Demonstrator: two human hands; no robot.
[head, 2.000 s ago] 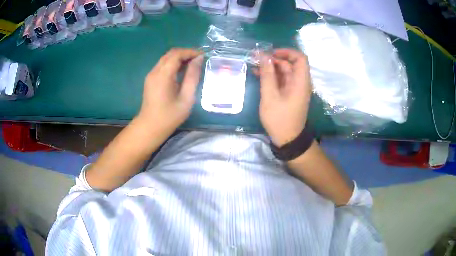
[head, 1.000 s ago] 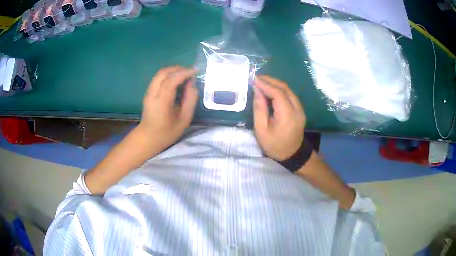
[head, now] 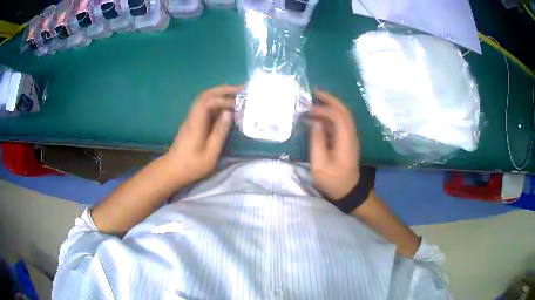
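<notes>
A clear plastic box (head: 268,111), glaring white on top, lies in front of me on the green mat with a clear poly bag (head: 277,50) around it. The loose end of the bag stretches away from me to the far boxes. My left hand (head: 205,132) pinches the bag's left edge beside the box. My right hand (head: 337,143) is at the bag's right edge, fingertips on the film and slightly blurred. The glare hides the inside of the box. A whitish, shiny stack of poly bags (head: 419,91) lies to the right.
A row of clear boxes (head: 85,20) with pink and black contents runs along the far left. Bagged boxes (head: 17,91) sit at the left edge. A white paper sheet (head: 431,17) lies behind the bag stack. Red stools (head: 472,184) and a brown carton (head: 97,163) show below the bench.
The bag, at first held open above the box, now surrounds it, its loose end stretched away from me. Both hands have come lower, beside the box.
</notes>
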